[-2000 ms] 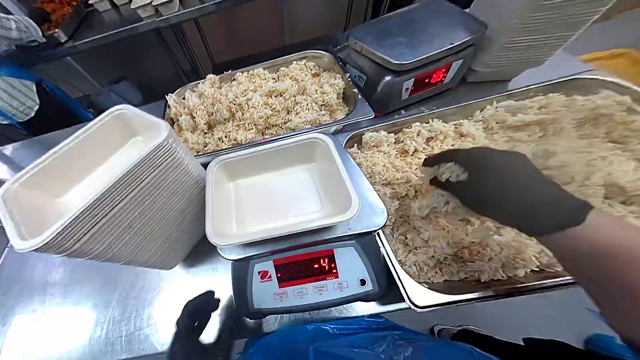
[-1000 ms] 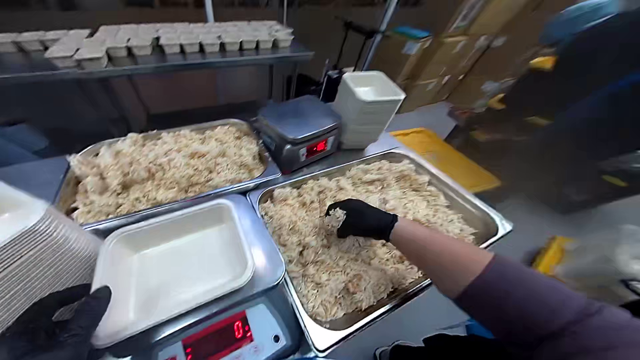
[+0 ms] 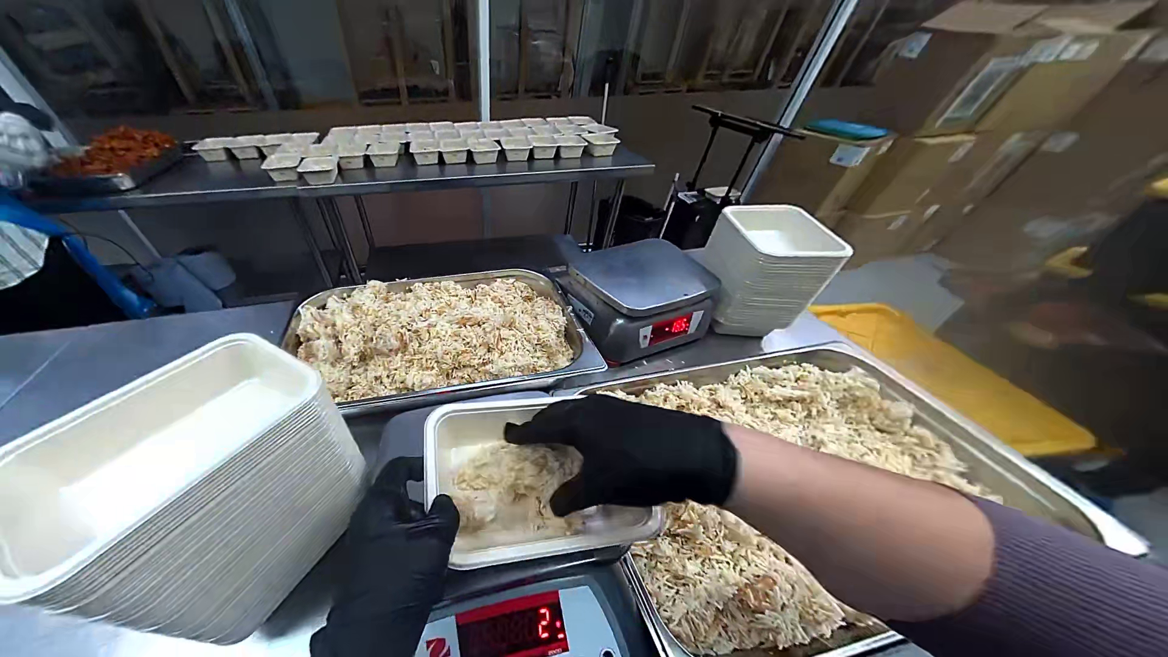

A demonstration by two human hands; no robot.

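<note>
My right hand [image 3: 630,452], in a black glove, is over a white fibre food tray [image 3: 544,557], its fingers around a blurred clump of cooked rice [image 3: 511,488] inside. My left hand [image 3: 392,547], also black-gloved, touches the tray's left edge with thumb and fingers apart. The tray sits on an Ohaus bench scale [image 3: 520,630] with a lit red display. A steel pan [image 3: 1077,511] of rice lies to the right under my forearm, and a second rice pan [image 3: 456,388] is behind the tray. A tall stack of empty fibre trays [image 3: 246,511] stands at the left.
Behind the pans are another scale [image 3: 643,292] and a stack of fibre trays [image 3: 776,274]. A rear steel table [image 3: 411,182] holds many small filled trays and a pan of reddish food [image 3: 119,155]. A person in a blue apron is at far left. Cardboard boxes [image 3: 949,119] stand at right.
My right hand has moved left from the right-hand rice pan to the tray on the scale, bringing rice. My left hand now touches that tray. The view has shifted.
</note>
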